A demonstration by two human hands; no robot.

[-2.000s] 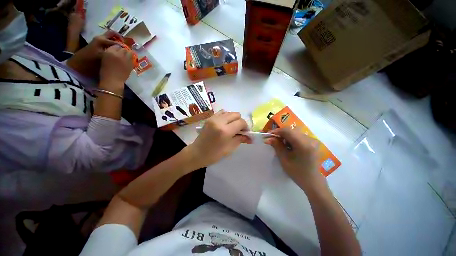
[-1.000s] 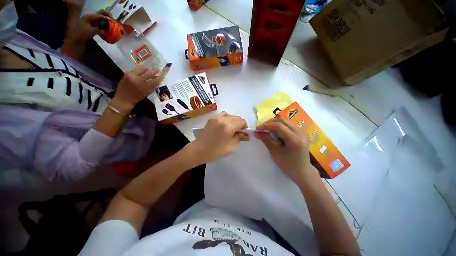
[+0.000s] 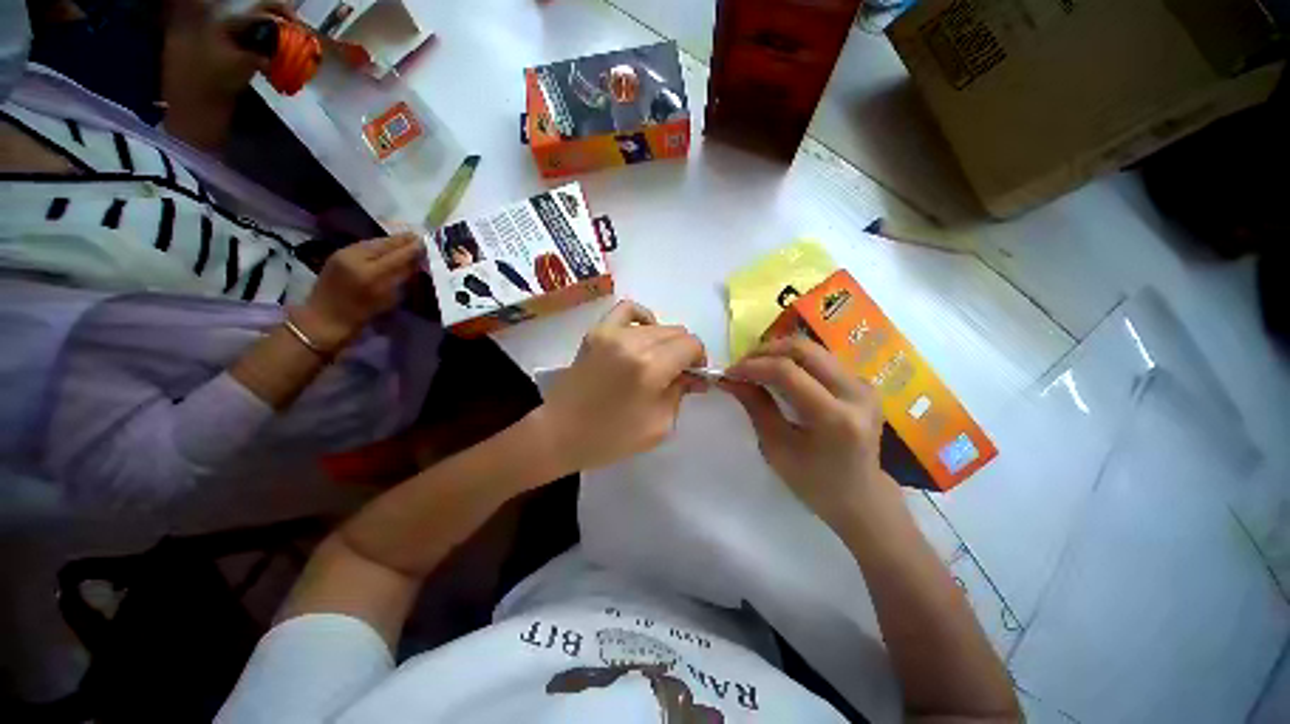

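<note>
A large white sticker sheet (image 3: 665,495) hangs over the table's near edge. My left hand (image 3: 625,385) and my right hand (image 3: 814,417) pinch its upper edge between thumbs and fingers, with the fingertips almost touching. Any small sticker there is too small to tell. An orange and black retail box (image 3: 927,403) lies just beyond and right of my right hand, partly over a yellow paper scrap (image 3: 757,290). Another retail box (image 3: 516,262), white back panel up, lies beyond my left hand.
A retail box (image 3: 608,106) stands farther off, beside a reddish-dark inner carton (image 3: 778,71). A large brown carton (image 3: 1075,92) is at the far right. Clear sheets (image 3: 1160,495) lie at right. A co-worker's hand (image 3: 371,283) touches the white-backed box at left; their other hand is by an orange object (image 3: 293,57).
The co-worker's hand has moved to the white-backed box. My hands still pinch the sheet, fingertips closer together than at first. The view has shifted slightly.
</note>
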